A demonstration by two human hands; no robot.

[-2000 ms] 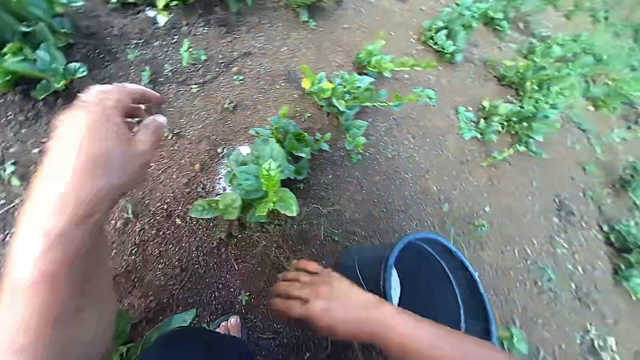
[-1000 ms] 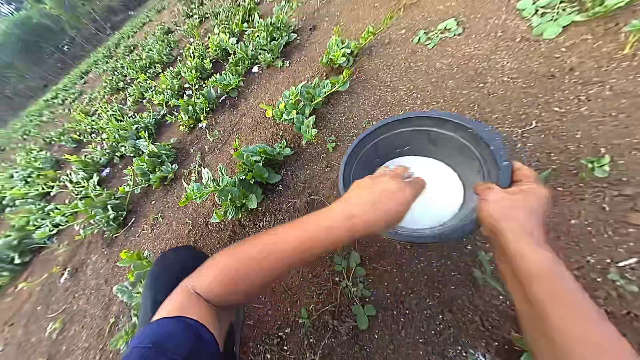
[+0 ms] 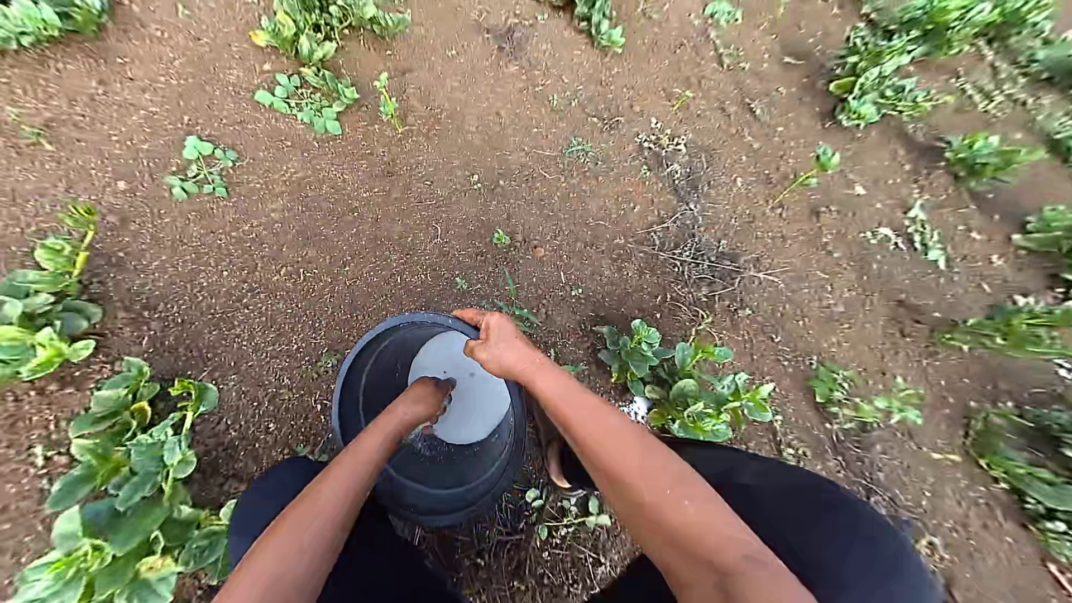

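Note:
A black plastic bucket [image 3: 377,368] stands tilted between my legs, with white granular material [image 3: 473,402] inside it. My right hand [image 3: 498,342] grips the bucket's rim at the upper right, fingers over the edge. Inside the bucket my left hand [image 3: 429,400] is at the near left edge of the white material, fingers curled; whether it holds any of the material cannot be told. A leafy green plant [image 3: 687,381] grows just right of the bucket, with a small white patch [image 3: 638,409] on the soil beside it.
Leafy plants [image 3: 126,486] grow at the lower left, close to my knee. More plants [image 3: 318,100] stand farther ahead, and wilted-looking rows [image 3: 1022,327] run along the right side. Dry stalks [image 3: 712,268] lie on the brown soil ahead. My foot [image 3: 557,465] is beside the bucket.
The view has swung over to other ground. Two seconds ago my left hand was apart from the bucket; now it is inside. The right hand remains at the rim since one second ago.

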